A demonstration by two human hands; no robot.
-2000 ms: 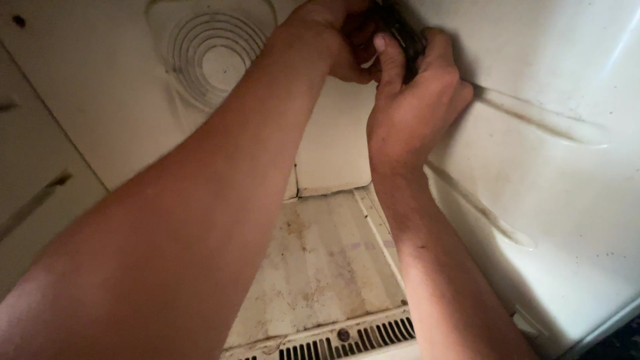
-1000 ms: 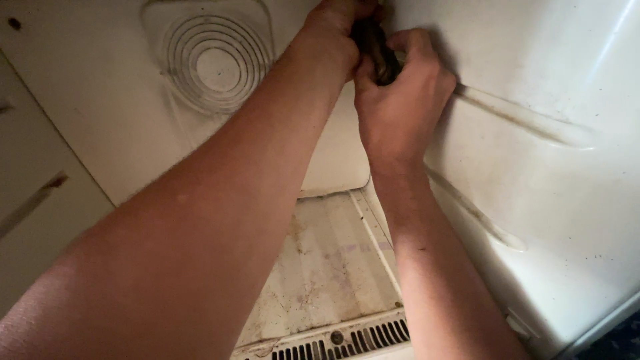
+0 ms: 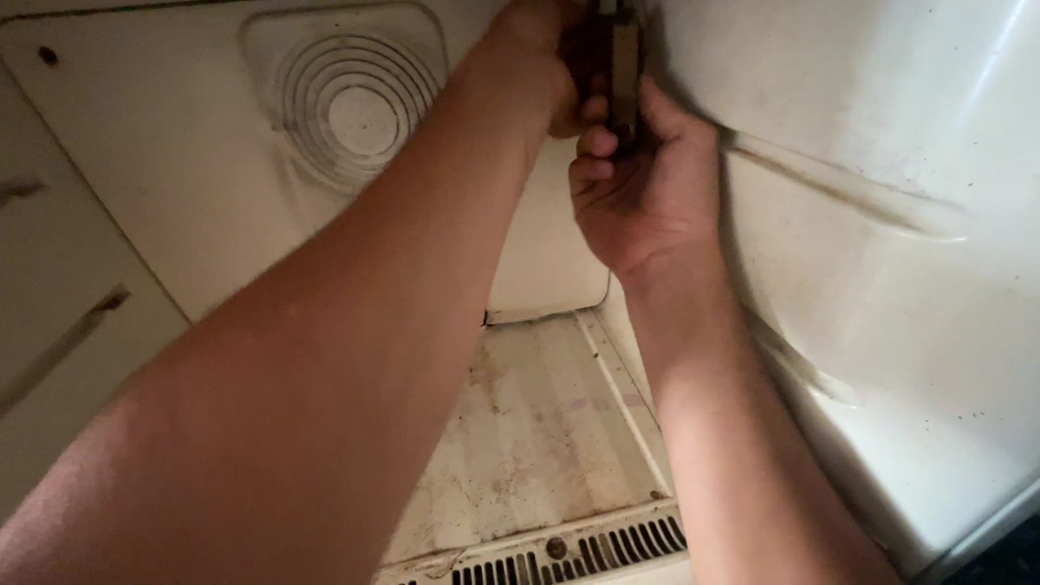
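At the top of the head view, a dark, narrow object with a brownish flat face (image 3: 626,73) stands roughly upright between my hands, close to the right wall; its kind cannot be told. My right hand (image 3: 646,175) holds its lower end, palm side showing, with the fingers curled around it. Just left of the object is my left hand (image 3: 569,73), partly in shadow and cut by the top edge. Its fingertips are bent beside the object, and whether they grip it is hidden.
The stained white interior resembles a refrigerator's. Concentric rings are moulded into the back panel (image 3: 364,122). Ridges run along the right wall (image 3: 853,195) and left wall (image 3: 61,349). Below lie a dirty floor panel (image 3: 528,439) and a slotted vent strip (image 3: 601,552).
My right hand has turned so that its palm side shows, where its back faced the camera before. The dark object, tilted earlier, now stands nearly upright and shows a brownish face.
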